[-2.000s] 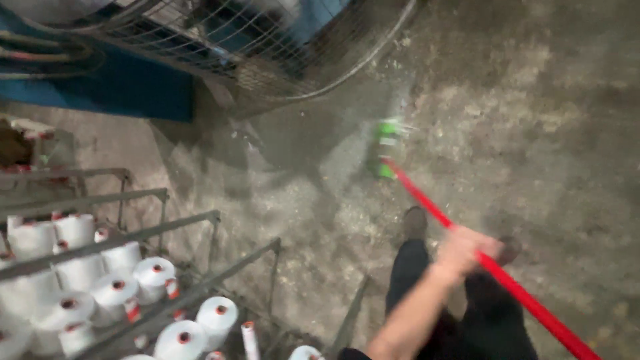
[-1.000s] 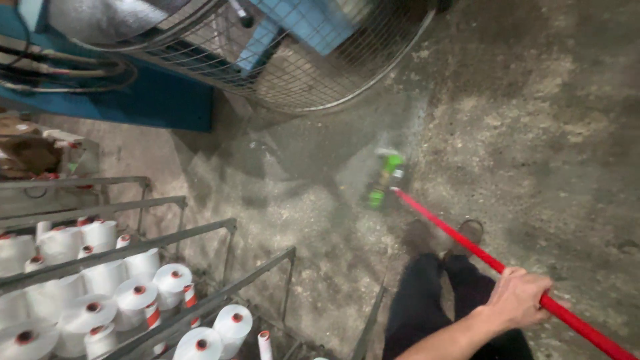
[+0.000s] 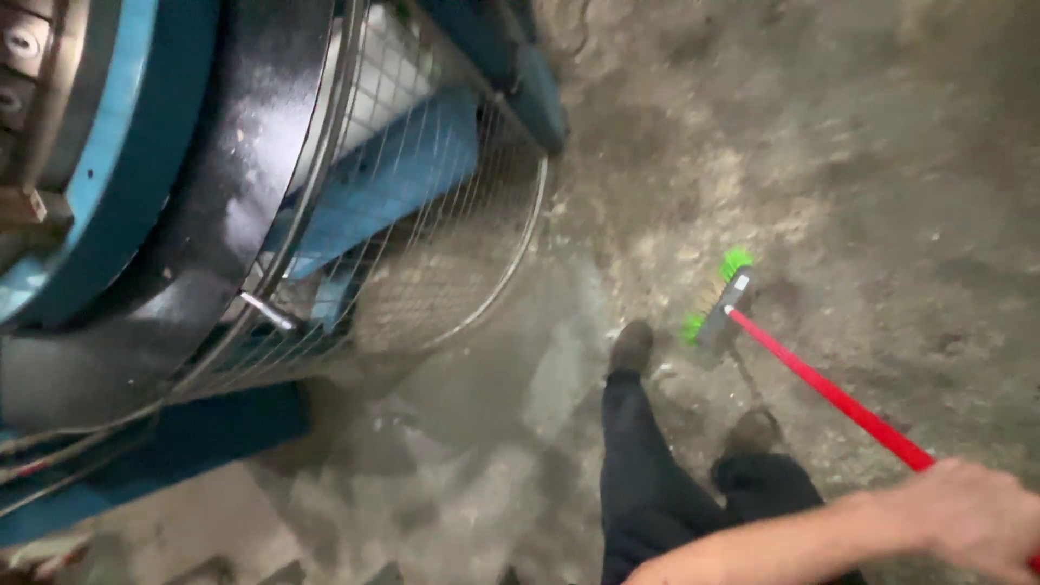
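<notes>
My left hand [image 3: 967, 508] is closed around the red broom handle [image 3: 837, 394] at the lower right, with its forearm reaching across from the bottom of the view. From the hand the handle slants up and left to a grey broom head [image 3: 725, 305] with bright green bristles at both ends and paler ones between. The bristles touch or nearly touch the concrete floor, just in front of my shoes. The handle's upper end runs out of view past my hand. My right hand is not in view.
At the left stands a blue and black machine [image 3: 187, 162], with a curved wire-mesh guard [image 3: 439, 244] bulging out over the floor. A blue machine base [image 3: 203, 439] lies below it. My shoes [image 3: 632, 349] stand on stained concrete [image 3: 894, 203], right of the guard.
The broom head has moved from the guard side of my feet to in front of my right shoe. The view has shifted, so the rack of white yarn cones is out of sight.
</notes>
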